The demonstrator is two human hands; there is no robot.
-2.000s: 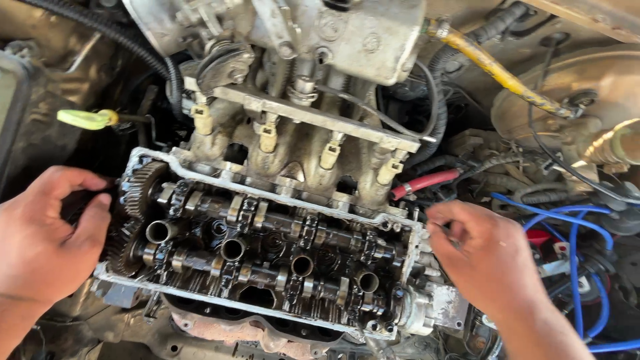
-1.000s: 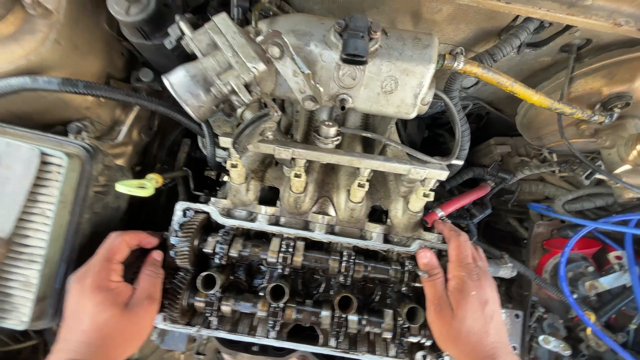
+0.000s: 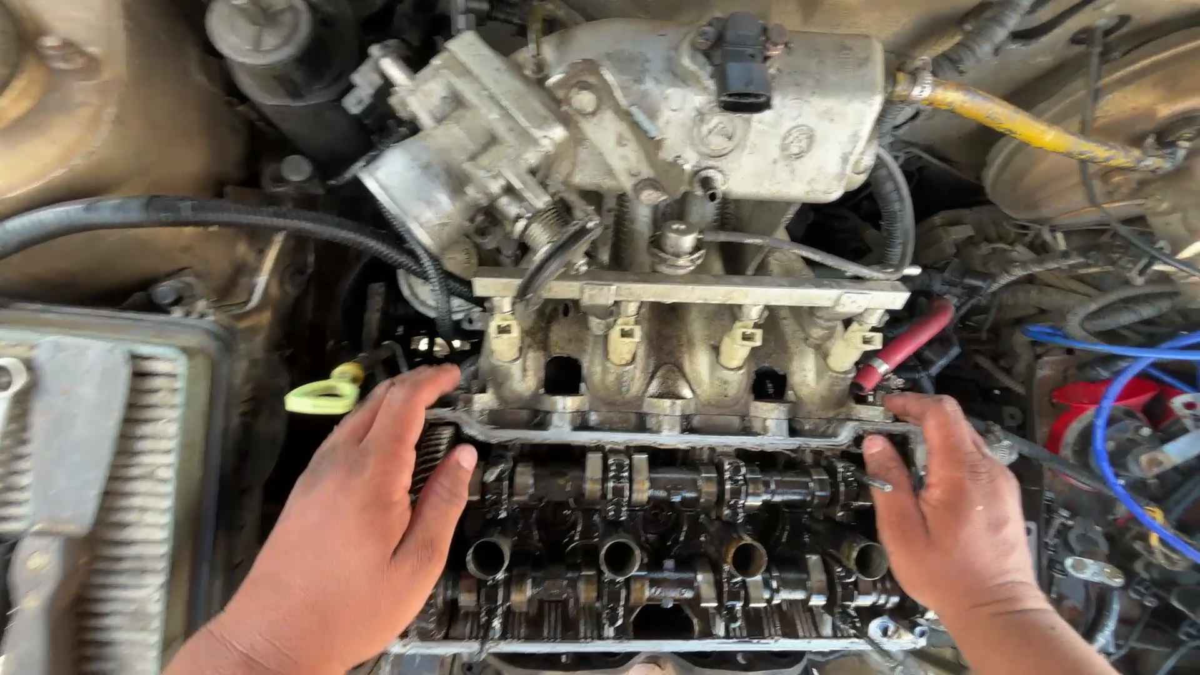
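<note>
My left hand (image 3: 375,506) rests at the left end of an open cylinder head (image 3: 656,436), thumb over the edge by a toothed cam gear (image 3: 431,459) that it partly covers. At the opposite end, my right hand (image 3: 956,497) lies on the corner, fingers near a short red hose (image 3: 905,345). Both hands have their fingers apart and hold nothing. Between them are the oily camshafts (image 3: 656,487) and several round spark plug tubes (image 3: 620,558). Above stands the intake manifold (image 3: 797,112), with a metal fuel rail (image 3: 689,289) and pale fuel injectors (image 3: 623,339).
At the left, a scraper-like tool (image 3: 75,441) lies on a pleated air filter (image 3: 150,487). A yellow-green dipstick handle (image 3: 322,396) is beside my left hand. Blue tubing (image 3: 1111,441) loops at the right. A black hose (image 3: 234,216) and a yellow hose (image 3: 1031,122) cross the bay.
My right hand has moved onto the head's right corner, its fingers now spread. My left hand has come further over the left end of the head. The view has shifted.
</note>
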